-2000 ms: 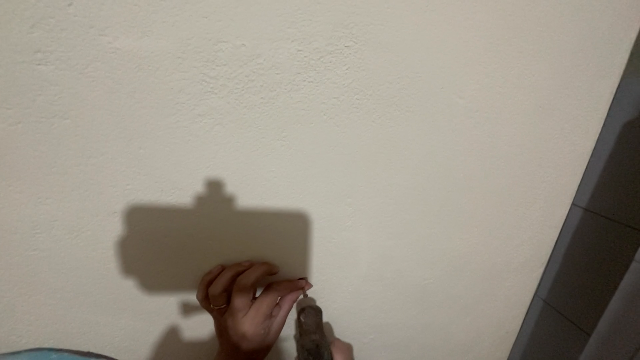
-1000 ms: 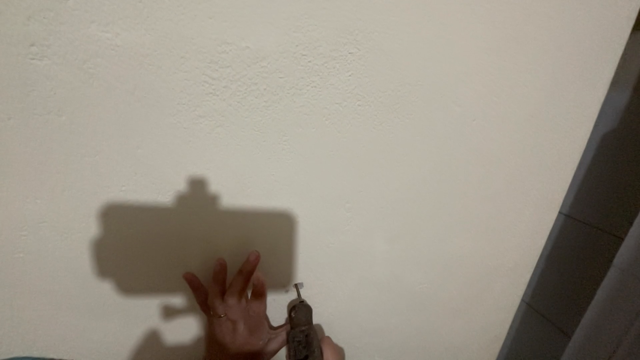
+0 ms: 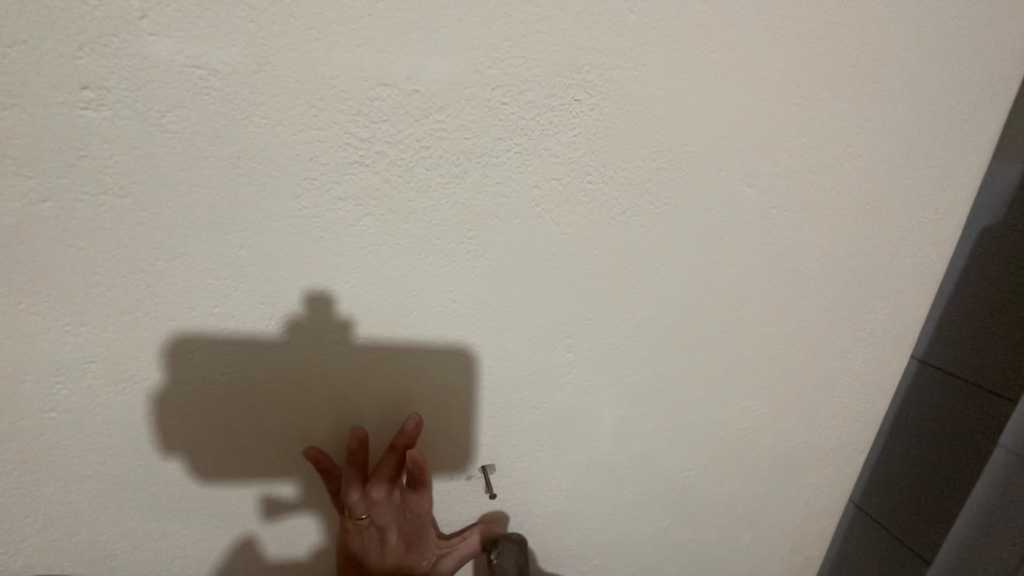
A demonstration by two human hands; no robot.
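A nail (image 3: pixel 489 482) sticks out of a cream plastered wall (image 3: pixel 640 280), its head toward me, with a small mark around its base. Just below it, at the bottom edge, shows the dark rounded end of a tool (image 3: pixel 509 554), most of it cut off by the frame. My left hand (image 3: pixel 388 504), wearing a ring, is left of the nail with its fingers spread; its thumb reaches toward the tool and overlaps or touches it. My right hand is out of view.
A broad shadow of a phone-like device on a mount falls on the wall behind my left hand. The wall's edge slants down the right side. Beyond it are dark grey tiles (image 3: pixel 888 480) and a pale grey surface at the lower right corner.
My left fingers, together near the nail's spot two seconds ago, are now spread. The tool has moved down from the nail. My right hand, partly seen before, has left the view.
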